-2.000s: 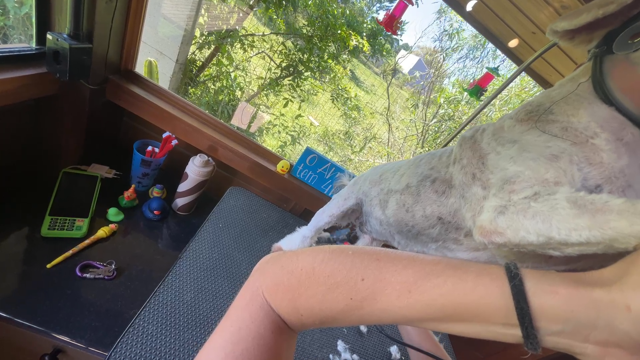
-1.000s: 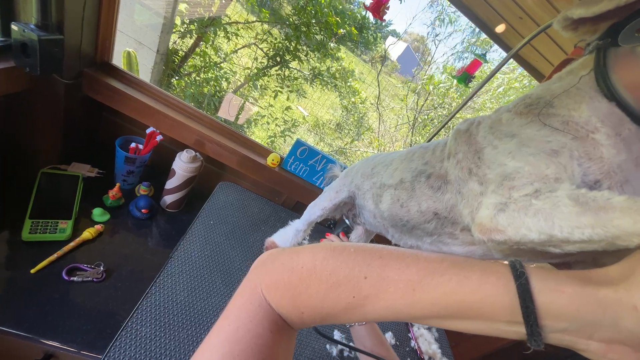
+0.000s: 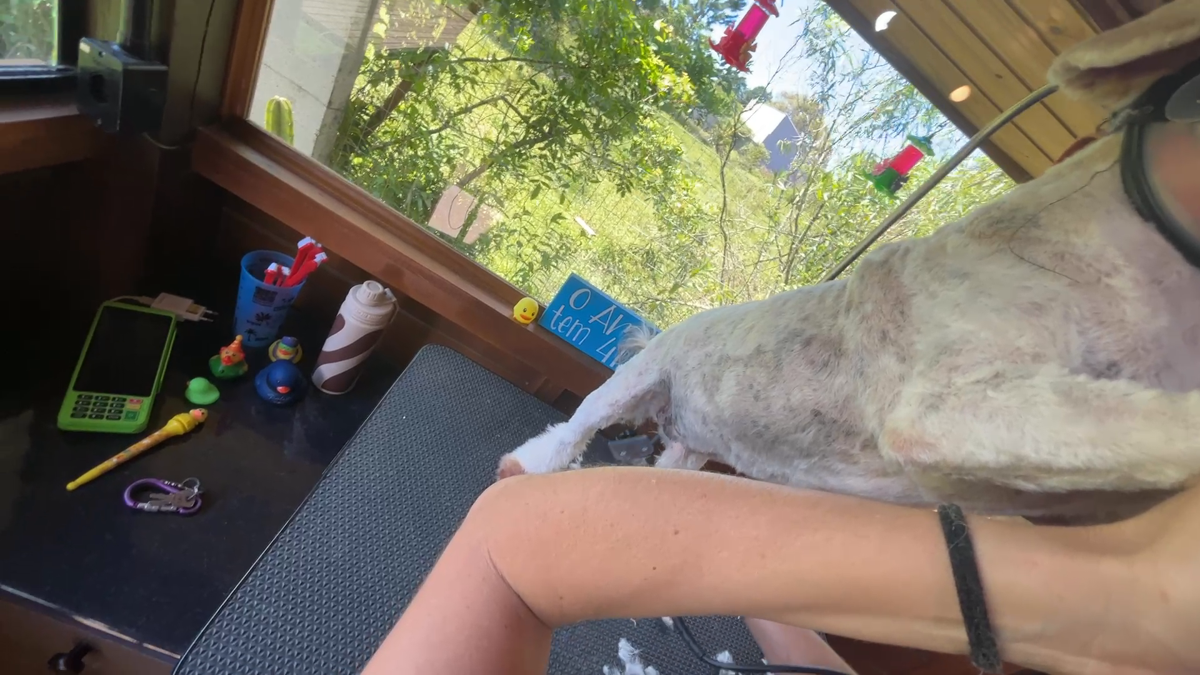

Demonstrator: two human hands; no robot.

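A dog with short-clipped pale fur (image 3: 806,375) stands on a black textured grooming table (image 3: 375,497). My left forearm, with a black hair tie (image 3: 966,581) at the wrist, crosses in front of the dog. Only the base of my left hand (image 3: 1167,553) shows at the right edge, near the dog's front end; its fingers are out of frame. My other forearm shows in part at the bottom, and my right hand is hidden behind the left arm. A small dark grey object (image 3: 630,446), too covered to identify, shows by the dog's hind legs.
A black cord (image 3: 698,647) and fur clippings (image 3: 628,661) lie low on the table. At left, a dark counter (image 3: 56,534) holds a green card terminal (image 3: 117,366), blue cup (image 3: 264,300), bottle (image 3: 354,337), rubber ducks (image 3: 279,382), yellow pen (image 3: 136,450) and purple carabiner (image 3: 162,496). A metal arm (image 3: 937,178) slants above the dog.
Fingers with red nails, seen by the hind legs one second ago, are now hidden. The dark grey object shows there again. My left forearm stays across the front of the dog.
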